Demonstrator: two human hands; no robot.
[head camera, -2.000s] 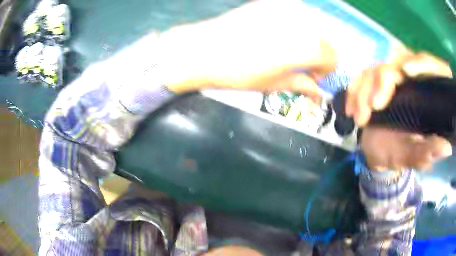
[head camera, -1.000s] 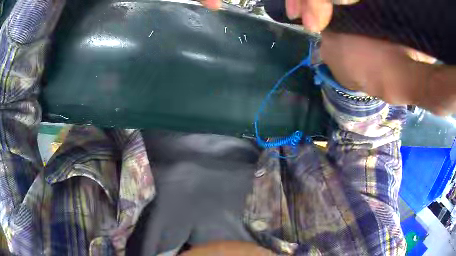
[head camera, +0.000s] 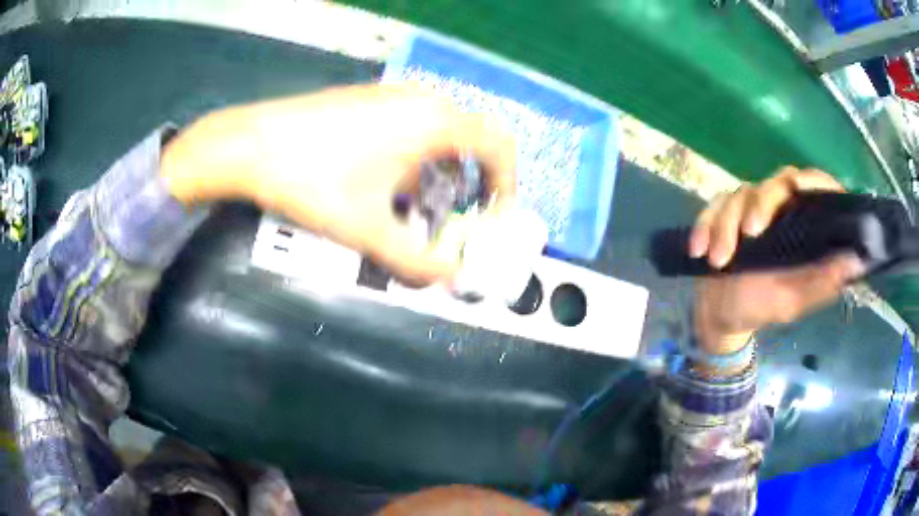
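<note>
My left hand (head camera: 333, 171) holds a small white module (head camera: 502, 252) with its dark insides partly showing, above the white fixture plate (head camera: 615, 314). The plate lies on the dark mat and shows round dark holes at its right part and small slots at its left end. My right hand (head camera: 771, 242) grips the black ribbed electric screwdriver (head camera: 806, 234), held level to the right of the plate, its tip end pointing left and away from the module. The light-blue tray (head camera: 602, 191) of silvery screws lies behind the plate, partly hidden by my left hand.
Several modules (head camera: 18, 202) lie at the far left edge. The green conveyor belt (head camera: 645, 60) runs behind the tray, past a worn pale rail (head camera: 670, 156). Loose screws lie on the mat in front of the plate. A blue bin (head camera: 826, 484) is at lower right. A blue coiled cord hangs from my right wrist.
The view has tilted up, bringing the tray, plate and belt into sight. My left hand now shows with the module lifted over the plate. The screwdriver is now right of the plate.
</note>
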